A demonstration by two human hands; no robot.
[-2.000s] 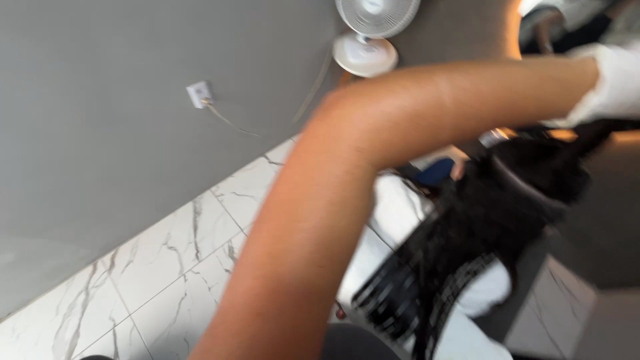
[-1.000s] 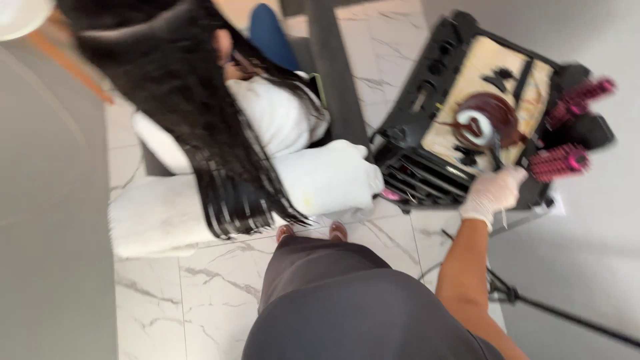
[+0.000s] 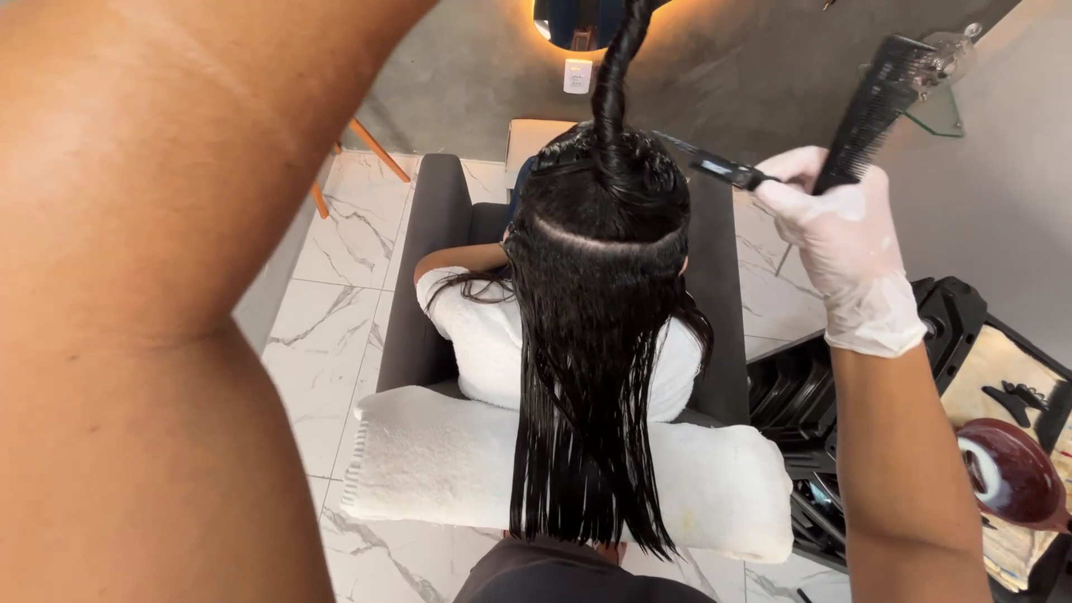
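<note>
A seated person's long dark wet hair (image 3: 586,352) hangs down over a rolled white towel (image 3: 435,469) behind the chair. Across the back of the head runs a parting, and above it a twisted section of hair (image 3: 613,84) stands straight up past the top edge. My right hand (image 3: 837,218), in a white glove, holds a black comb (image 3: 875,113) upright and a black hair clip (image 3: 724,170) between thumb and fingers, the clip pointing at the head's right side. Only my left arm shows, raised across the left of the view; the hand is out of frame.
A black salon trolley (image 3: 946,293) at the right bears a dark red bowl (image 3: 1013,473) and black clips (image 3: 1017,402) on a stained cloth. The grey chair (image 3: 435,201) surrounds the seated person. Ahead are a lit mirror (image 3: 578,21), a wall socket (image 3: 578,77) and a glass shelf (image 3: 938,109).
My right hand has moved from the trolley up beside the head and now holds a comb and clip. The upper hair is now twisted and raised. The view has shifted strongly.
</note>
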